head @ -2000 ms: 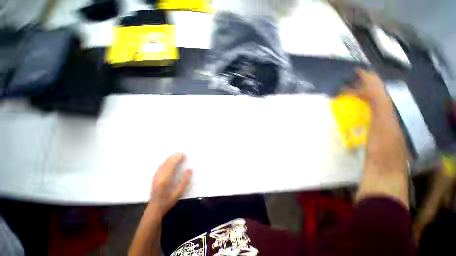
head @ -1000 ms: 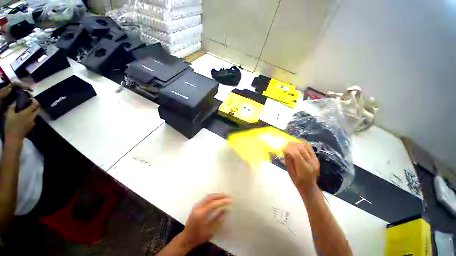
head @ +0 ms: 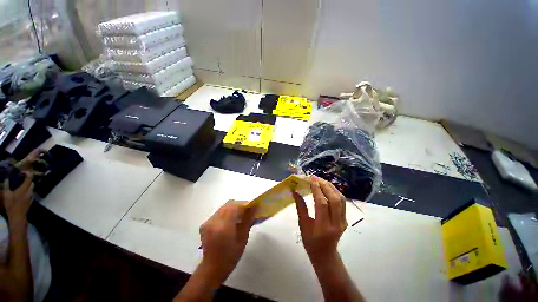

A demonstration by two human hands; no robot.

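Note:
A yellow carton (head: 274, 199) is held up at a tilt over the white table, seen along a narrow side; whether it is opened out cannot be told. My left hand (head: 225, 236) grips its left end. My right hand (head: 321, 215) holds its right end, fingers over the top edge. Flat cartons (head: 249, 135) lie in a stack behind it. The bag of handles (head: 339, 156) stands just behind my right hand.
Black inner boxes (head: 180, 133) are stacked at left. A finished carton (head: 472, 242) stands at far right. White packs (head: 147, 53) and a black bundle (head: 228, 102) are at the back. A neighbour's hands (head: 20, 183) work at far left.
The carton has come from near the bag to between my hands. My left hand, empty a second ago, now grips it too. The view has turned, showing the finished carton more fully.

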